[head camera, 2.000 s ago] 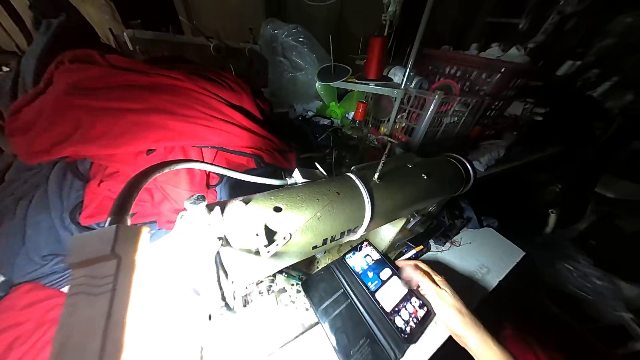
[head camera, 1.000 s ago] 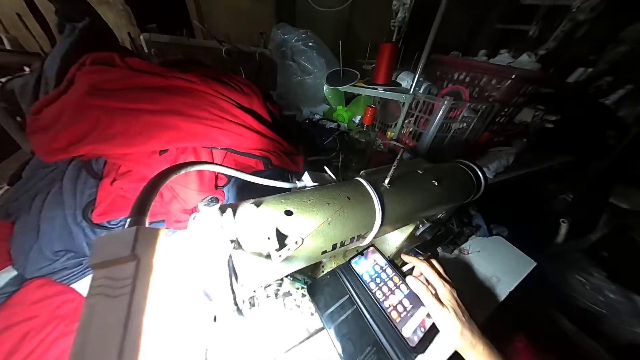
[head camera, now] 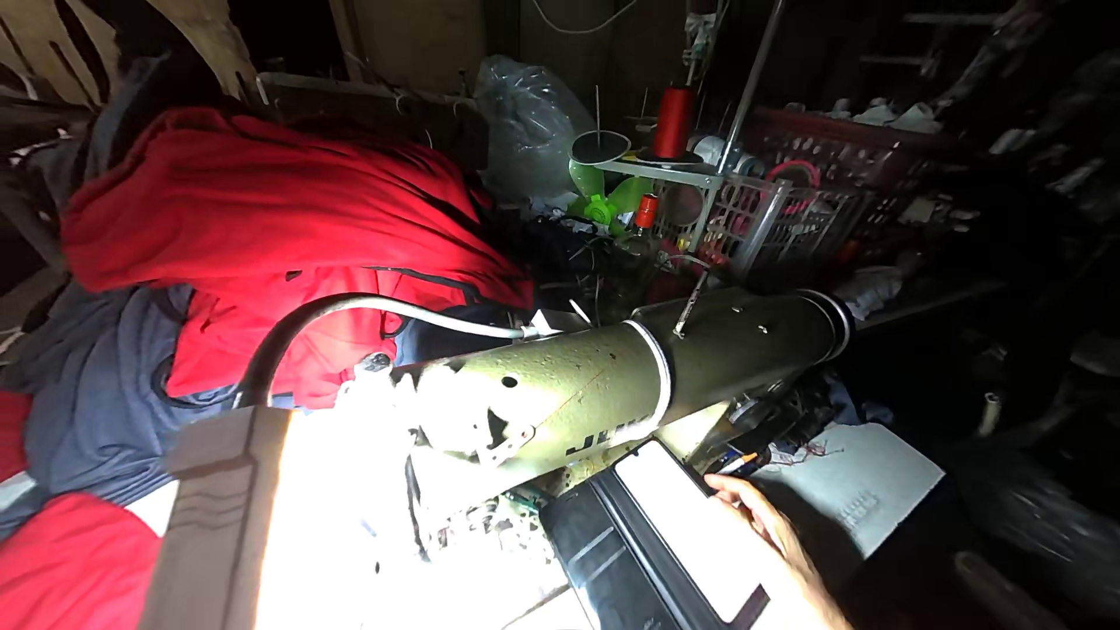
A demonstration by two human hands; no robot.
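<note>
A smartphone [head camera: 687,534] in a black folio case [head camera: 604,556] lies slanted in front of the green arm of a Juki sewing machine [head camera: 569,389]. Its cover is folded out to the left, and its screen glows plain white. My right hand [head camera: 766,534] is at the phone's right edge, fingers bent and fingertips by its upper side. The thumb is lost in glare, so whether the hand grips the phone or only touches it cannot be told. My left hand is out of view. Strong light washes out the machine's needle end and bed.
Red fabric [head camera: 289,201] and blue-grey fabric [head camera: 96,394] are heaped at left. A red thread cone [head camera: 673,122] stands on the thread stand behind the machine, near a green fan blade [head camera: 599,206] and plastic baskets [head camera: 787,219]. A brown housing [head camera: 214,516] rises at front left.
The phone screen has gone from a picture-filled page, through a grid of icons, to plain white. My right hand has stayed beside the phone's right edge.
</note>
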